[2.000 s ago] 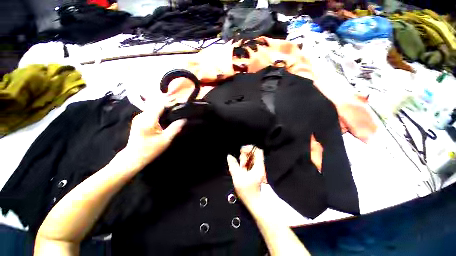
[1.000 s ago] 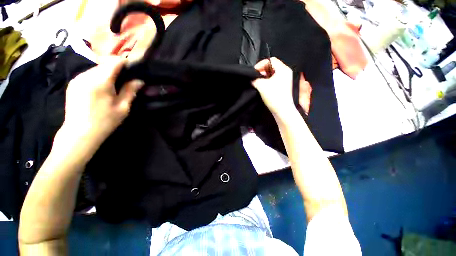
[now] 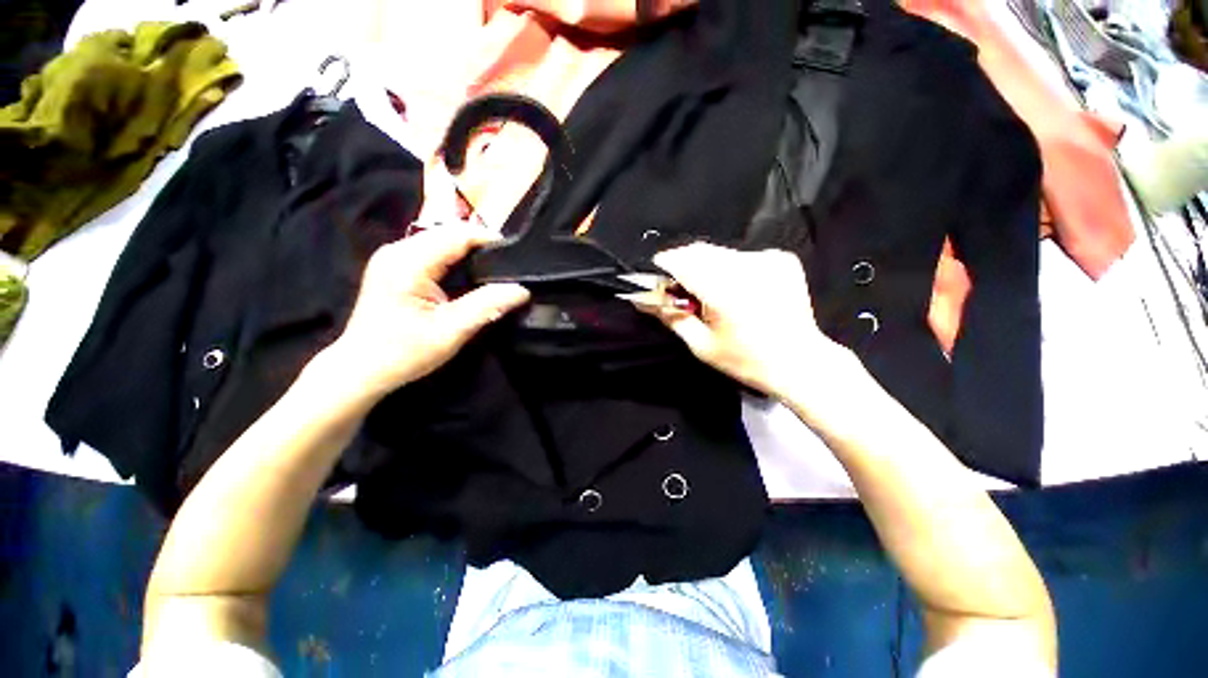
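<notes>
A black jacket point(image 3: 530, 437) hangs down in front of me, its hem over my lap. Its black hanger hook point(image 3: 510, 113) stands up at the neck. My left hand point(image 3: 411, 311) grips the collar beside the hook. My right hand point(image 3: 749, 311) holds small thread snips point(image 3: 652, 291) with pale blades and a reddish handle. The blades point left at the collar's right part. I cannot tell whether they touch it, and no thread can be made out. Silver-rimmed buttons point(image 3: 676, 486) show on the lower front.
A second black jacket on a hanger point(image 3: 258, 239) lies at left, another black jacket point(image 3: 987, 265) at right. Salmon-orange cloth point(image 3: 1080, 172) lies behind them. An olive garment point(image 3: 100, 113) is heaped at far left. The white table's front edge point(image 3: 1113, 480) runs above the blue floor.
The view has shifted, showing more of the left side. My right hand has moved from the collar's right end, and the snips' blades now point left at the collar. My left hand still holds the collar.
</notes>
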